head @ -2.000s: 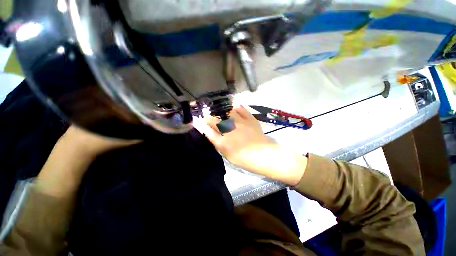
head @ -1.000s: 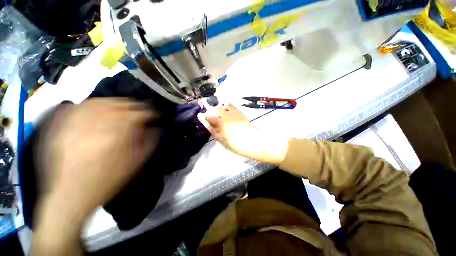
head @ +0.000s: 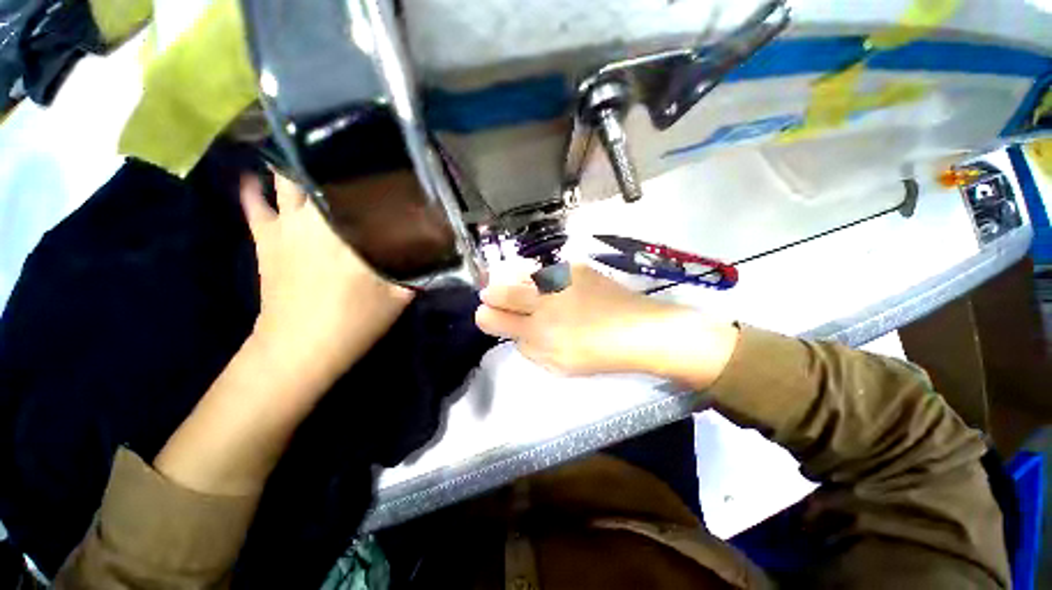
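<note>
The black garment (head: 127,334) lies heaped left of the needle and hangs over the table's front edge. My left hand (head: 317,271) lies on the cloth, thumb and fingers spread, its fingertips partly behind the shiny metal cover. My right hand (head: 577,323) is at the presser foot (head: 540,236), fingers bent together at the cloth's edge. A small dark grey block (head: 553,278) sits by that hand. Whether the right fingers pinch the cloth is hard to see. The needle point is hidden. The thread snips (head: 669,262) lie right of the foot.
The white machine head (head: 738,110) with blue stripe and yellow tape fills the top. A big shiny metal cover (head: 358,150) looms close. The ruler-marked table edge (head: 542,452) runs across the front. A cardboard box (head: 975,346) stands at the right, and plastic bags lie top left.
The view has moved close to the machine head again. My left hand, blurred and raised in front before, now rests on the cloth beside the metal cover. My right hand stays by the foot.
</note>
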